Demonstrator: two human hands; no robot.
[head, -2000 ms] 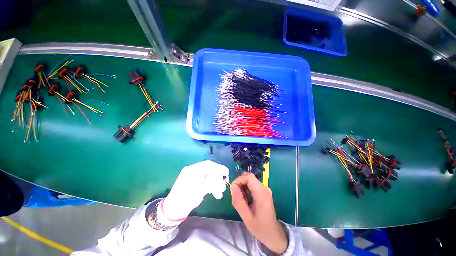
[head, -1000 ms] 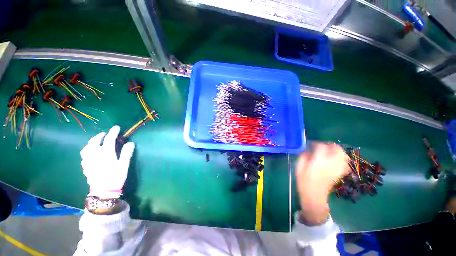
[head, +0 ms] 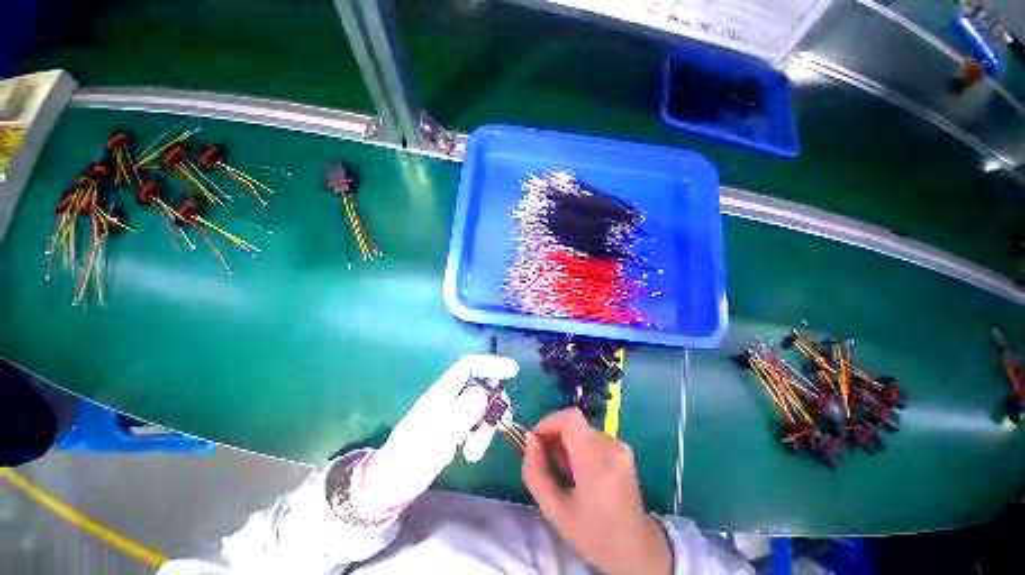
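My left hand, in a white glove, holds a wired connector with a dark housing and an orange-red band. Its yellow and dark wires point down right toward my right hand. My bare right hand has its fingertips closed at the wire ends; what exactly they pinch is hidden. A heap of small black parts lies just beyond my hands. The blue parts tray behind it holds black terminal wires and red terminal wires with pale ends.
Several wired connectors lie at the left, and one lone connector nearer the tray. A pile of wired connectors lies at the right. A metal rail with an upright post runs behind. A second blue bin stands beyond it.
My left hand has come back from the left to the centre with a connector that lay there. My right hand has moved from the right pile to the wires in front of me.
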